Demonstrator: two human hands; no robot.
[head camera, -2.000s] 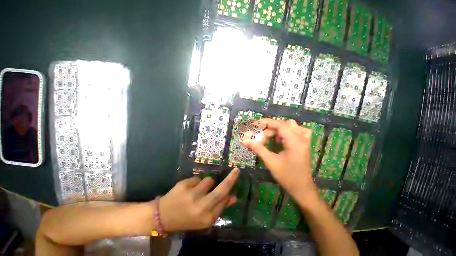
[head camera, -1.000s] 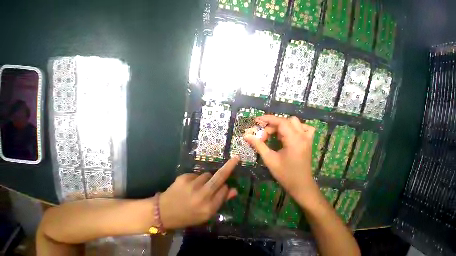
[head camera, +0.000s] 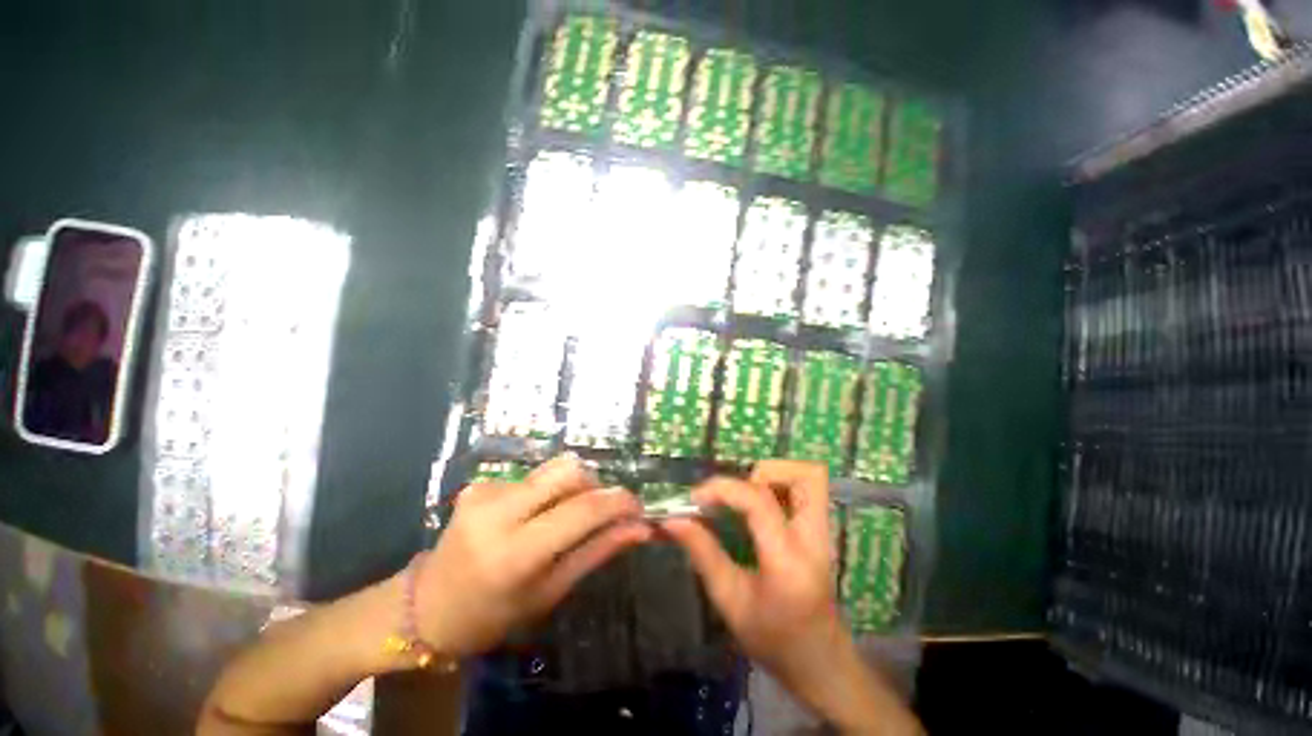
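A glossy tray (head camera: 938, 388) lies on the dark green top with green circuit boards in rows. The second row is white with glare. In the third row two boards (head camera: 604, 391) at the left are covered white; the others there, such as this circuit board (head camera: 753, 403), are green. My left hand (head camera: 525, 554) and my right hand (head camera: 770, 568) meet over the tray's near row. A small pale thin piece (head camera: 672, 506) is held between the fingertips of both; it is blurred, and I cannot tell if it is dome sheet or liner.
White dotted sheet stock (head camera: 238, 388) lies left of the tray. A smartphone (head camera: 84, 338) with a lit screen is at the far left, a small white object (head camera: 25, 270) beside it. Stacked black trays (head camera: 1194, 417) stand at the right.
My right hand has left the second board of the third row, now white. Both hands have moved towards me and together at the thin piece. The view has shifted; the tray appears smaller.
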